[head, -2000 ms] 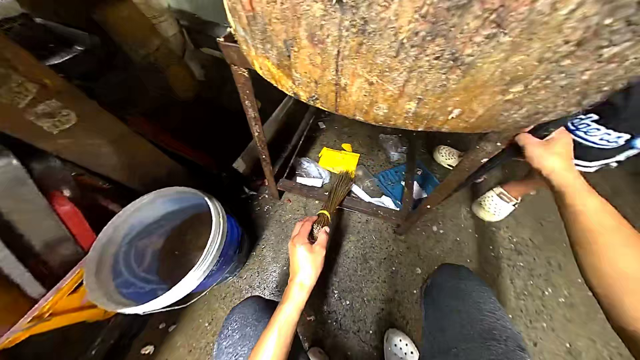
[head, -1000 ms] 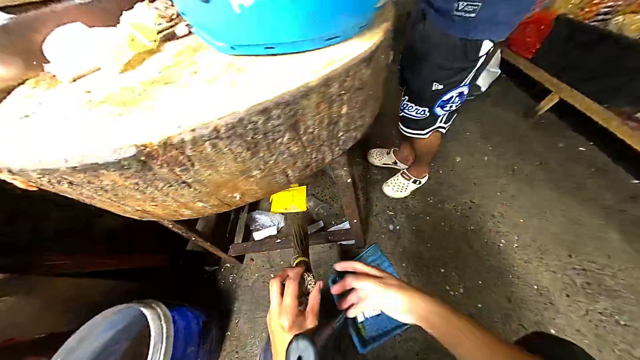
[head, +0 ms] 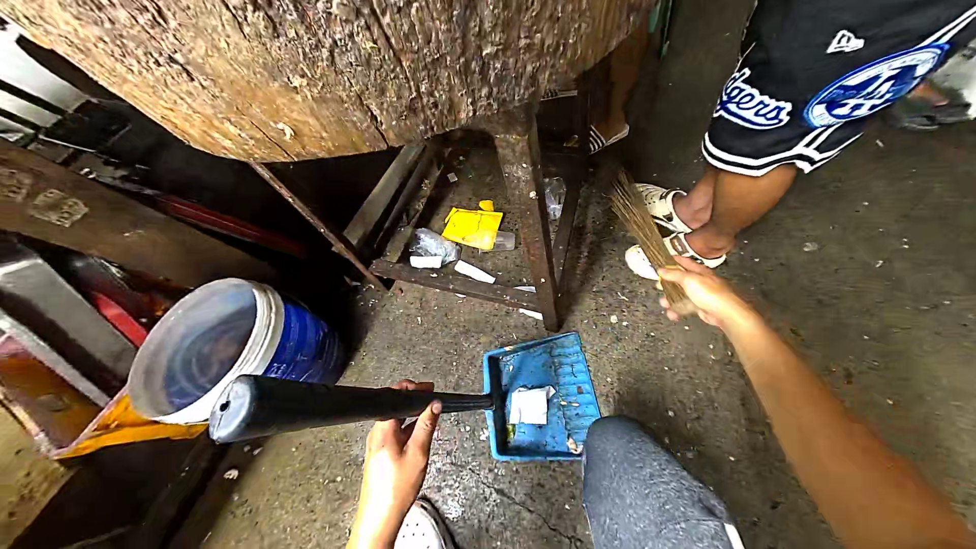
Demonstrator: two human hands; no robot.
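My left hand (head: 404, 431) grips the black handle (head: 320, 406) of a blue plastic dustpan (head: 560, 431), which lies on the floor with a white paper scrap (head: 531, 405) and small debris in it. My right hand (head: 701, 291) is closed around the bound end of a short stick broom (head: 639, 221); its bristles point up and away, beside another person's pale clogs (head: 662, 206). Under the large wooden block, between the stand's legs, lie a yellow wrapper (head: 471, 229), a clear plastic bag (head: 433, 247) and white scraps (head: 474, 271).
The thick wooden block (head: 320, 76) rests on a rusty metal stand (head: 526, 221) ahead. A blue bucket (head: 311, 339) with a whitish rim stands on the left. At the right stands a person in black shorts (head: 793, 99). Small debris dots the concrete floor (head: 823, 343).
The broom has passed from my left hand, which held it two seconds ago, to my right hand. My left hand now holds the dustpan's handle. The view has shifted.
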